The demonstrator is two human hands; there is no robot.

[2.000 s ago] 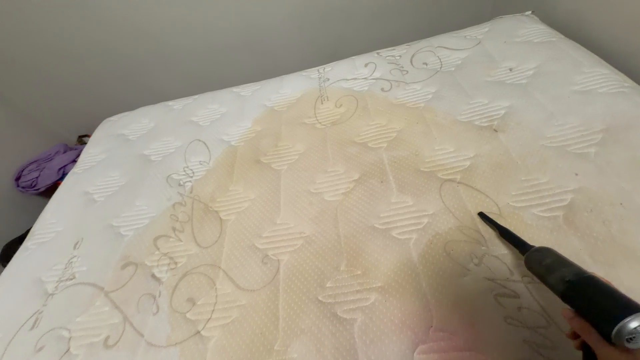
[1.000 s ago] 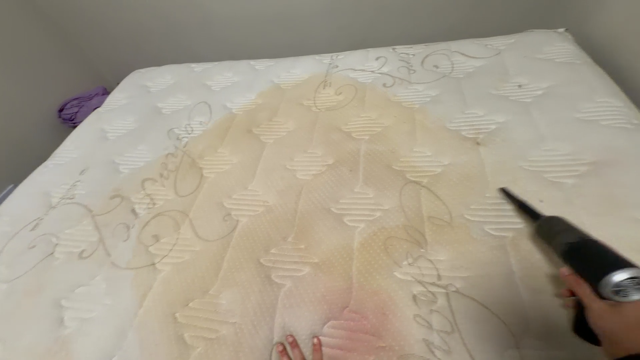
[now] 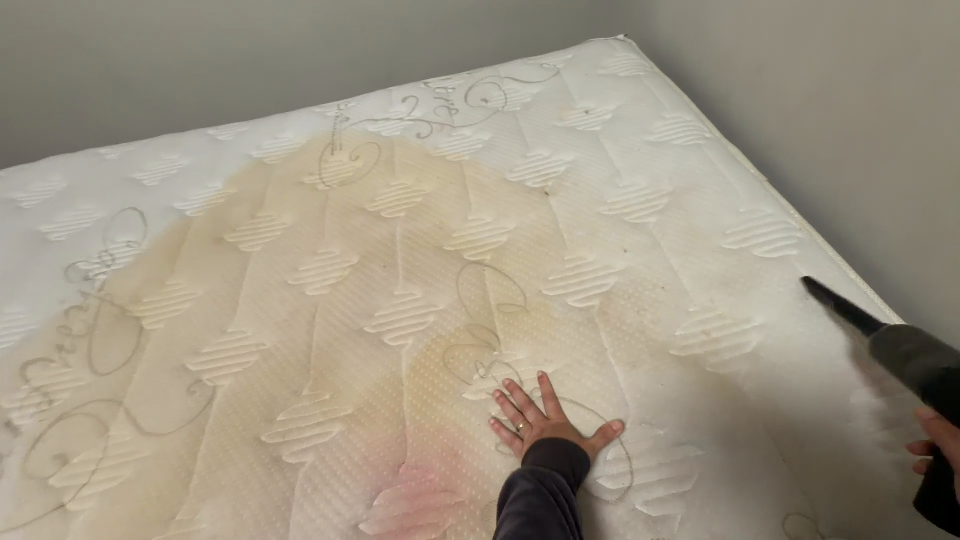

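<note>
A white quilted mattress point(image 3: 675, 255) with scroll-like writing fills most of the head view. A wide yellow-brown stain point(image 3: 315, 247) spreads over its middle, and a pink stain point(image 3: 416, 495) lies near the bottom. My left hand point(image 3: 544, 424), with a ring and a dark sleeve, rests palm down on the mattress with fingers spread. At the right edge my right hand point(image 3: 934, 442) grips a black handheld device with a narrow nozzle point(image 3: 911, 356), perhaps a hair dryer or a vacuum. The nozzle tip points left over the mattress's right side; contact cannot be told.
Grey walls point(image 3: 300, 60) stand behind the mattress and along its right side. The mattress's piped right edge point(image 3: 765, 180) runs from the far corner down toward the device.
My left hand, out of view two seconds ago and only fingertips a second ago, now shows whole on the mattress. The device has moved toward the mattress's right edge. The view has turned right.
</note>
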